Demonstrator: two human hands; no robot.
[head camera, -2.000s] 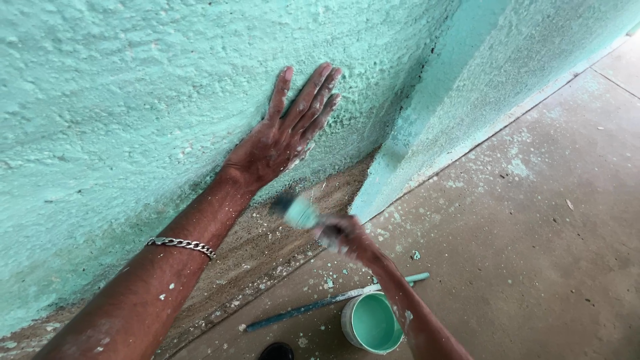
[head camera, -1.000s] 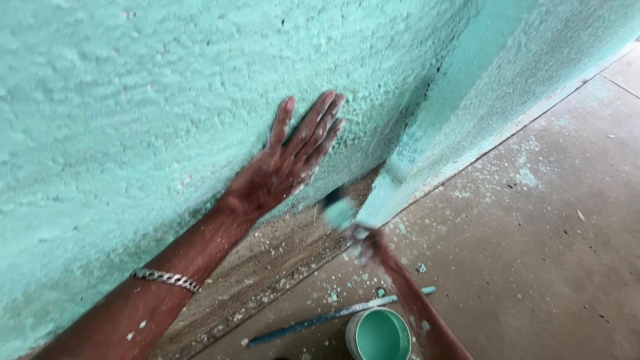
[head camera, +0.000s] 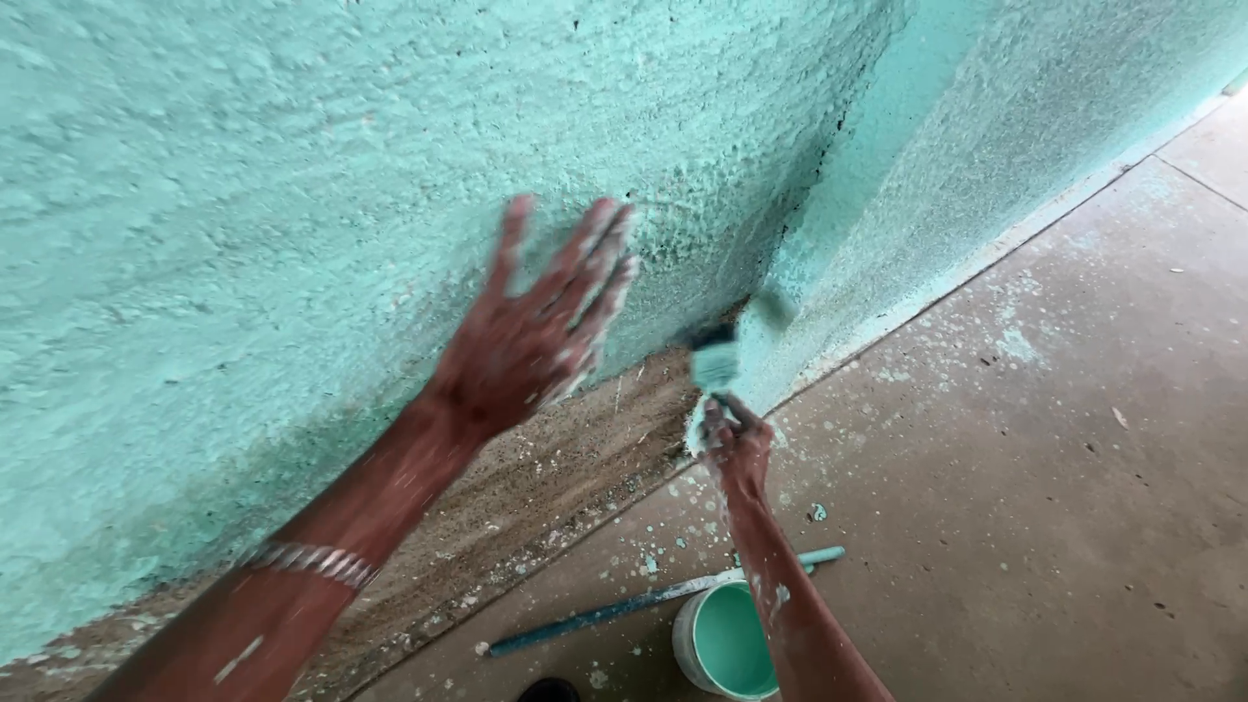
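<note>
My left hand (head camera: 536, 322), blurred and with its fingers spread, is at the rough turquoise-painted wall (head camera: 292, 195); whether it touches the wall is not clear. My right hand (head camera: 736, 439) holds a paintbrush (head camera: 715, 363) smeared with turquoise paint, its dark bristles up at the inner corner where the wall meets a projecting painted wall section (head camera: 877, 224). Below my right hand, partly behind the forearm, a white bucket (head camera: 688, 639) of turquoise paint stands on the floor. Along the foot of the wall runs a bare brown band (head camera: 556, 478).
A paint-stained stick (head camera: 604, 614) lies on the concrete floor (head camera: 1014, 507) behind the bucket. Paint spatters dot the floor, mostly near the walls. A dark rounded object (head camera: 549, 690), perhaps a shoe tip, shows at the bottom edge.
The brush in my right hand has moved from over the brown band to the inner corner, its bristles now pointing up. My left hand stays at the wall with fingers spread.
</note>
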